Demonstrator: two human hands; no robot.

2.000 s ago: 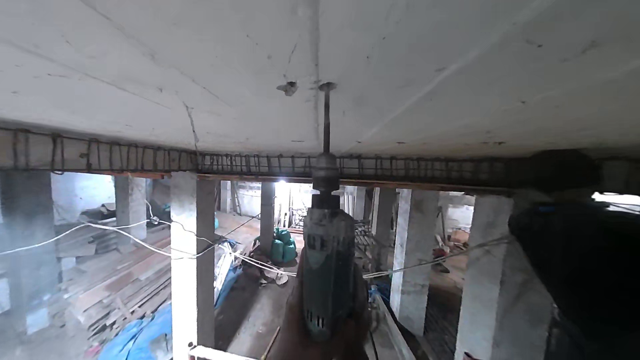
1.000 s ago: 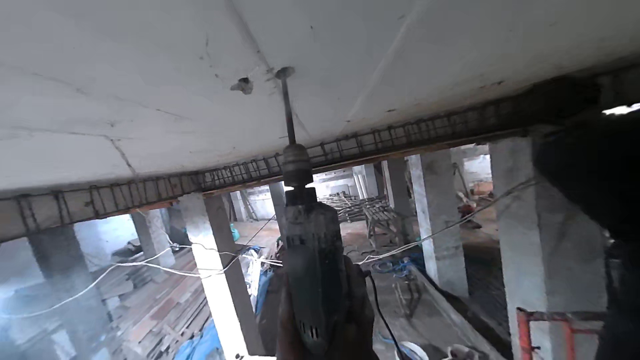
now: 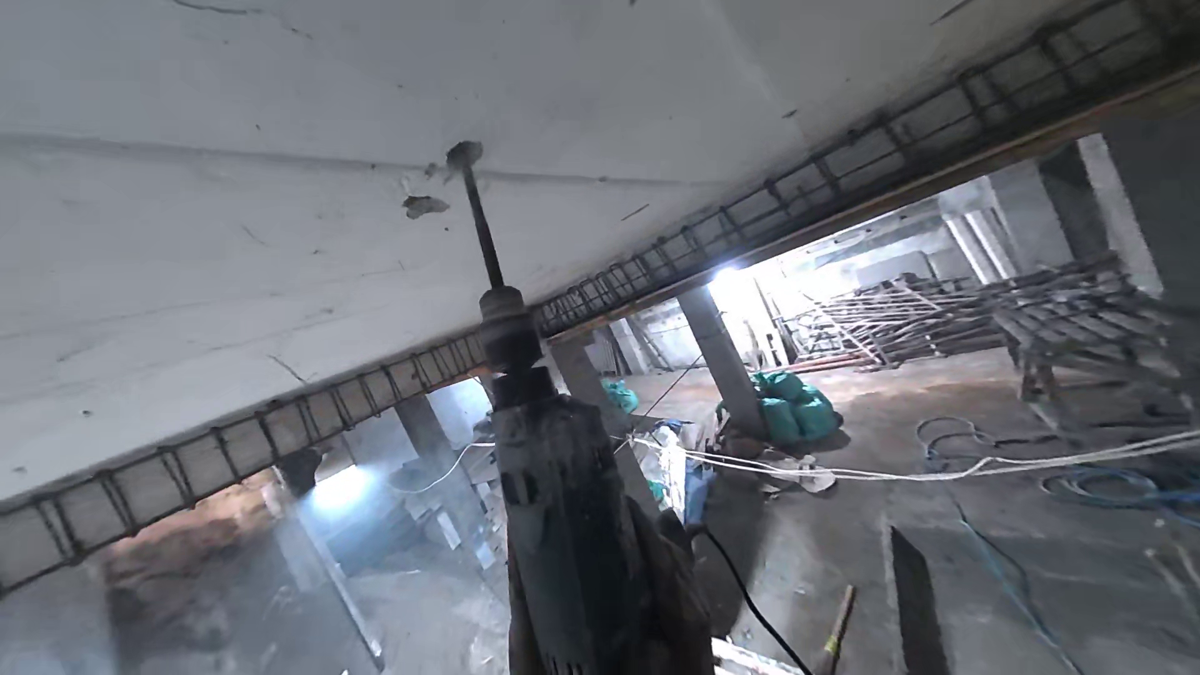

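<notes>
A dark, dusty power drill (image 3: 562, 506) points upward, tilted slightly left, in the lower middle of the head view. Its chuck (image 3: 509, 328) holds a long bit (image 3: 483, 225), whose tip meets a broken, rough-edged hole (image 3: 464, 155) in the pale concrete ceiling (image 3: 281, 234). What appears to be my right hand (image 3: 661, 591) wraps the drill's lower part, dark and partly hidden behind the body. A chipped patch (image 3: 425, 205) lies just left of the hole. I cannot make out my left hand.
An exposed rebar cage (image 3: 731, 225) runs along the ceiling edge. Beyond stand concrete columns (image 3: 722, 361), green sacks (image 3: 797, 412) and stacked poles (image 3: 900, 314). White cords (image 3: 900, 475) cross the space; a black cable (image 3: 750, 595) hangs beside the drill.
The view has swung and tilted strongly. The drill stays pointed at the ceiling with its bit at the hole. A dark shape at the right in both earlier frames is out of view.
</notes>
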